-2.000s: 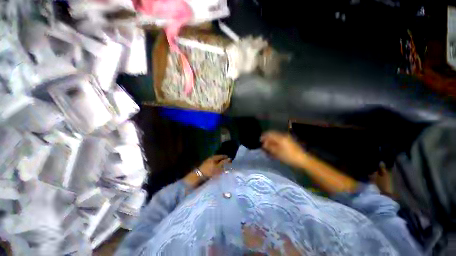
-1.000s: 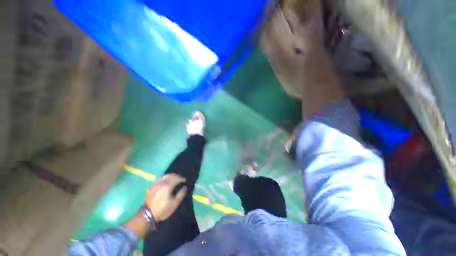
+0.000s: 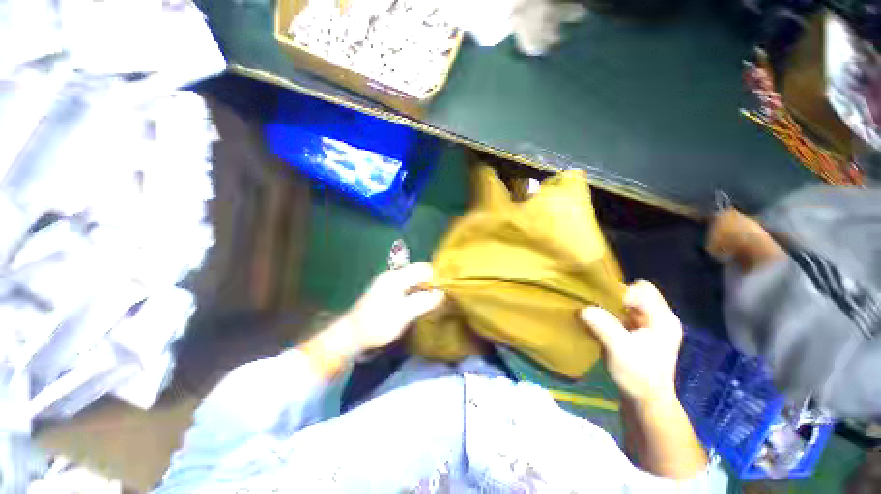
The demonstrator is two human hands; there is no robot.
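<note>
A mustard-brown cloth or garment hangs in folds between my hands, in front of my lap and just below the bench edge. My left hand is bare and grips its left side. My right hand is bare and pinches its right side between thumb and fingers. The cloth hides part of the bench edge and part of the floor.
A dark green bench holds a small parts box, a whitish glove-like cloth and orange-red wires. White moulded parts pile up left. A blue bin is under the bench. Another person's sleeve and a blue crate are right.
The view has risen from the floor and legs to the bench. My left hand has left my leg, and both hands now hold the brown cloth. The blue bin appears farther away.
</note>
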